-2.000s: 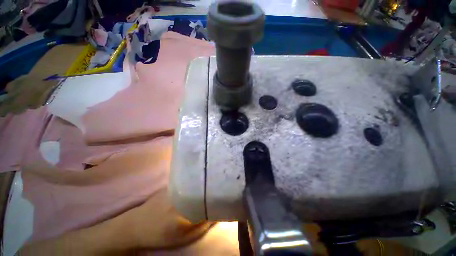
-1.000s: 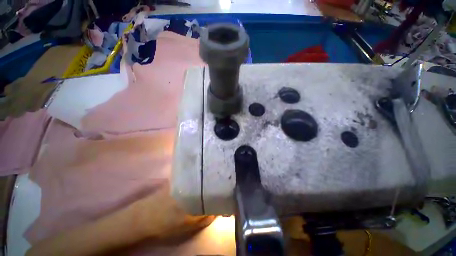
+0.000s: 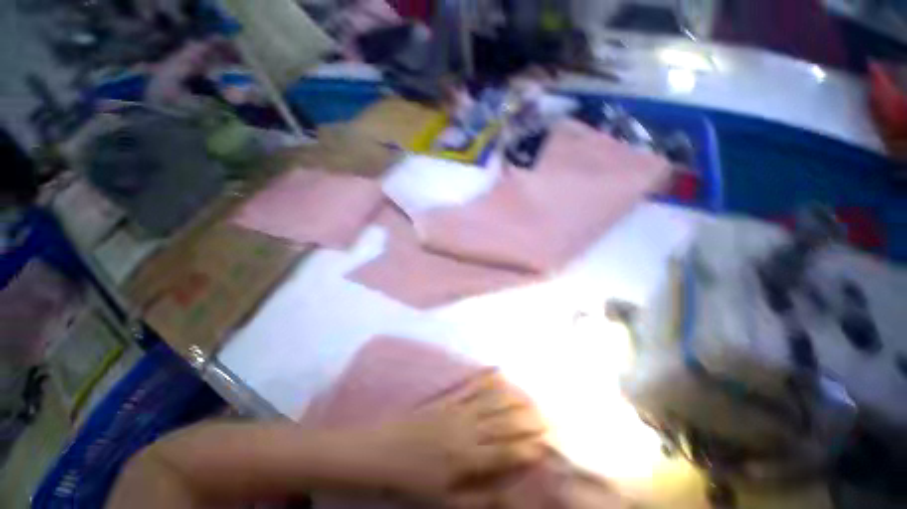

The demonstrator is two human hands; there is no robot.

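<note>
The view is blurred. My left hand (image 3: pixel 487 437) is at the lower middle, fingers bent over a pink fabric panel (image 3: pixel 388 373) and closed on its edge beside the lamp glow. Pink cloth also shows under and right of the hand. The white-grey sewing machine head (image 3: pixel 726 298) is at the right; its needle area is too blurred to make out. A tan blur lies under the head at the bottom edge; I cannot tell if it is my right hand. More pink panels (image 3: pixel 557 209) lie overlapping farther back on the white table.
Brown cardboard (image 3: pixel 214 283) extends the table at left. A blue basket (image 3: pixel 129 427) is at the lower left. A yellow-edged tray (image 3: pixel 438 149) of scraps and a blue tray (image 3: pixel 796 169) stand behind. A pale upright sheet or bag (image 3: pixel 283 45) is at the upper left.
The view has swung left and the machine head now shows farther right. My left hand and a separate pink panel have come into clear view in front of the other panels.
</note>
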